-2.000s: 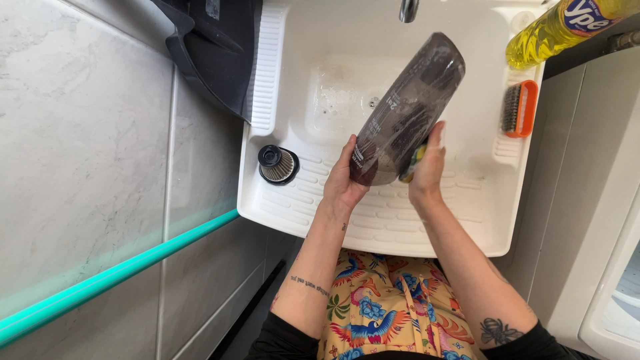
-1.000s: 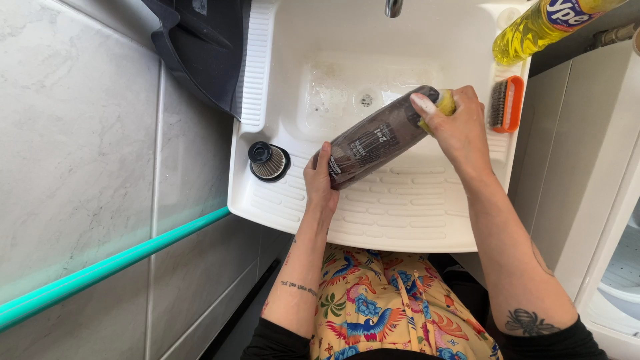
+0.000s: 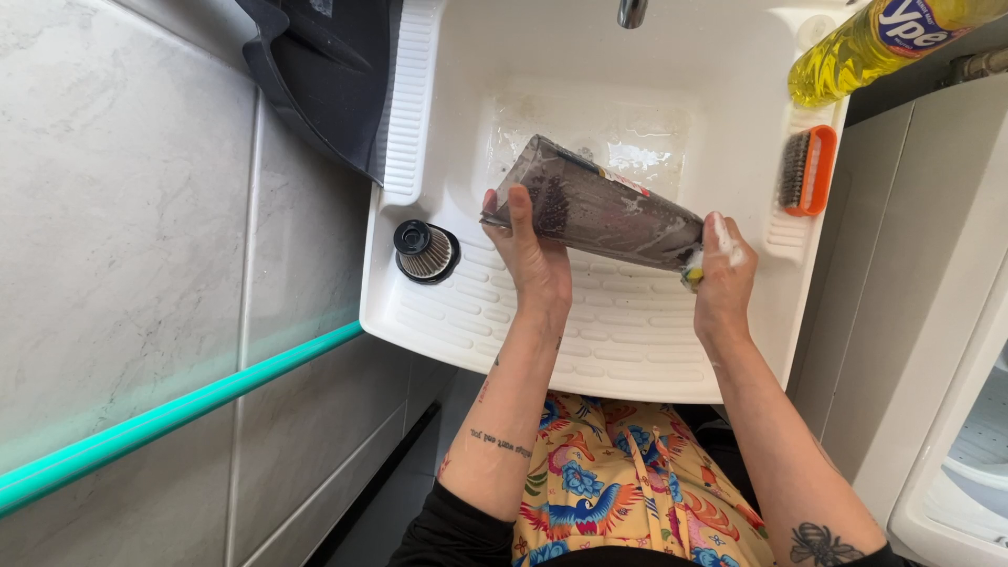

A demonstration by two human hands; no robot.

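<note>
A smoky translucent plastic container (image 3: 614, 213), wet with suds, lies slantwise between my hands over the white laundry sink (image 3: 583, 378). My left hand (image 3: 531, 252) grips its left end, with the thumb across the near side. Foam covers part of my right hand (image 3: 724, 276), which is at the container's right end and holds a yellow-green sponge (image 3: 693, 276) against it; much of the sponge is hidden by the fingers. On the sink's ribbed ledge at left stands a pleated filter with a black cap (image 3: 425, 250).
An orange scrub brush (image 3: 811, 172) rests on the right ledge, below a bottle of yellow dish soap (image 3: 874, 51). The faucet (image 3: 631, 12) is at the top. A dark plastic piece (image 3: 323, 71) leans at upper left, and a turquoise pole (image 3: 189, 413) crosses the tiled wall.
The container has turned; its right end now points down to the right, where it pointed up to the right before. My right hand with the sponge has moved lower.
</note>
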